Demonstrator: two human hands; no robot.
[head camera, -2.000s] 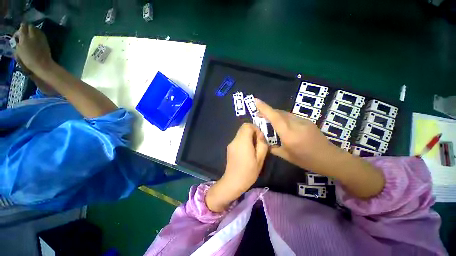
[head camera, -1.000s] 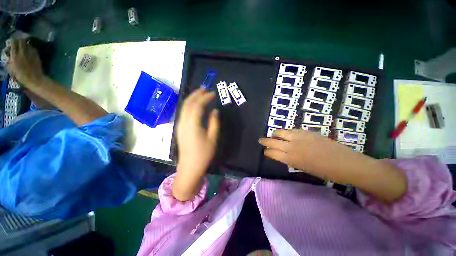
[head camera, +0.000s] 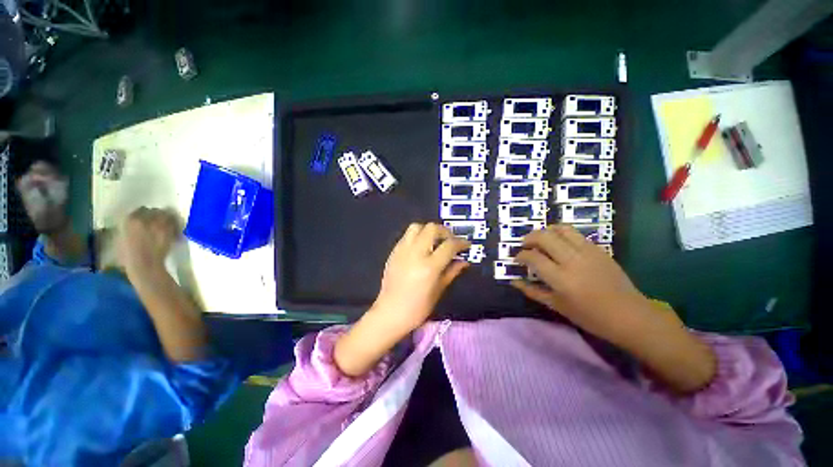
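White display modules (head camera: 523, 169) with dark windows lie in three columns in the right part of the black tray (head camera: 356, 274). My left hand (head camera: 416, 274) has its fingertips at the lowest modules of the left column. My right hand (head camera: 580, 278) has its fingertips at the lower end of the middle column, by the lowest module (head camera: 511, 270). My fingers partly cover these modules, and whether they grip them is unclear. Two modules with light or yellowish windows (head camera: 376, 171) lie side by side at a slant in the tray's left half, beside a small blue part (head camera: 322, 152).
At left, a blue bin (head camera: 208, 208) stands on a pale mat (head camera: 119, 196) by a blue-clad person's hands. At right, a red pen (head camera: 691, 157) and a grey block (head camera: 743, 146) lie on a record sheet (head camera: 731, 201). Loose modules (head camera: 185, 64) lie on the green bench beyond.
Both hands were together around modules over the tray, then parted; now both are at the columns' near ends. My left hand has moved right from near the blue part. The view has shifted rightward.
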